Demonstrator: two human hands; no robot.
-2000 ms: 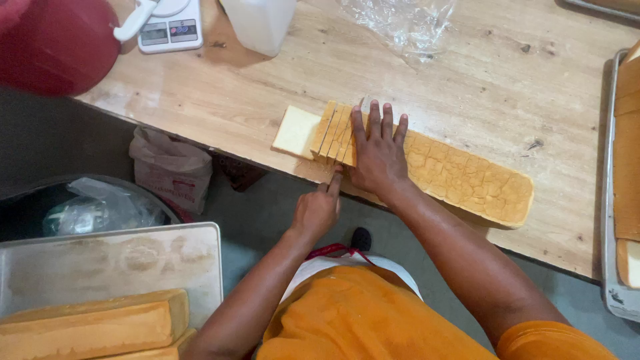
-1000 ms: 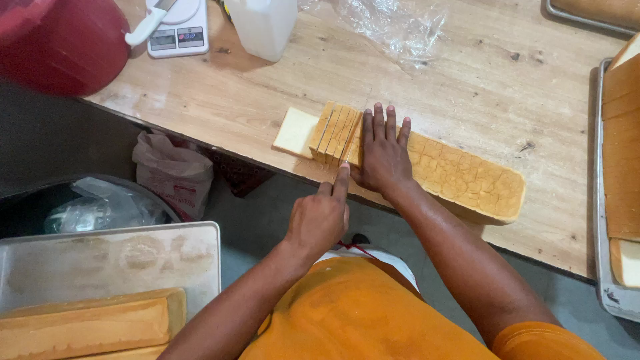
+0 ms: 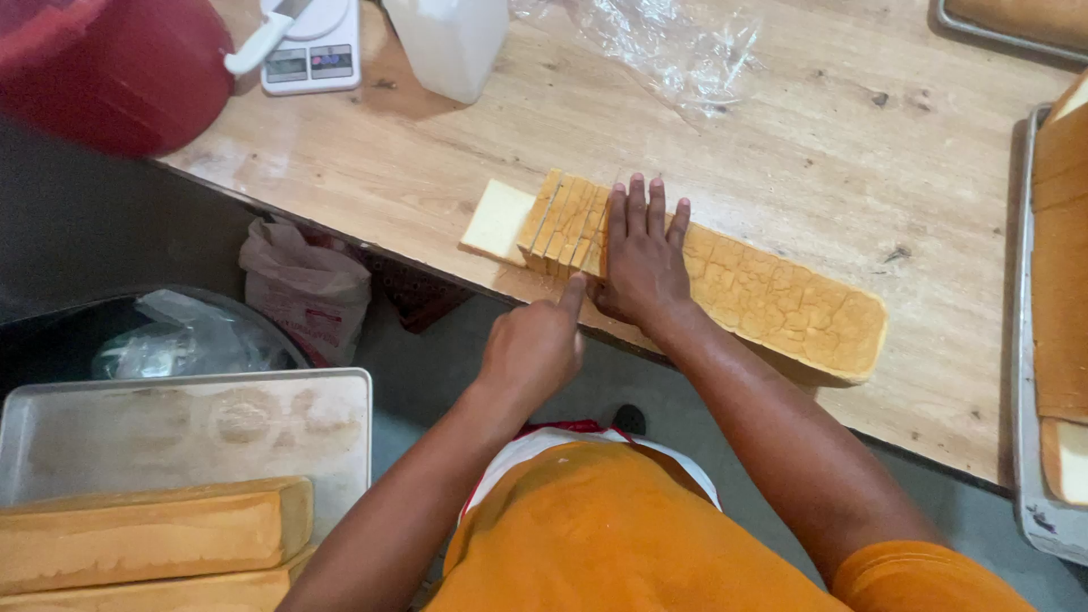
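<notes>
A long, brown-crusted bread loaf (image 3: 782, 297) lies along the front edge of the wooden table, several slices (image 3: 558, 217) standing close together at its left end. One pale slice (image 3: 497, 219) lies flat beside them. My right hand (image 3: 646, 268) rests on top of the loaf, fingers spread, just right of the cuts. Below the slices, my left hand (image 3: 534, 344) is closed around what appears to be a knife, its index finger pointing along it toward the loaf. The handle is hidden in the hand, and the blade is barely visible at the bread.
At the back left are a red tub (image 3: 110, 76), a white-handled knife (image 3: 259, 42) on a kitchen scale (image 3: 310, 64) and a whitish plastic container (image 3: 450, 47). Clear plastic film (image 3: 671, 51) lies behind the loaf. Trays (image 3: 187, 425) with loaves stand lower left and at right (image 3: 1033, 476).
More cuts show at the loaf's left end than two seconds ago. My left hand has shifted slightly and remains by the cuts; my right hand stays on the loaf.
</notes>
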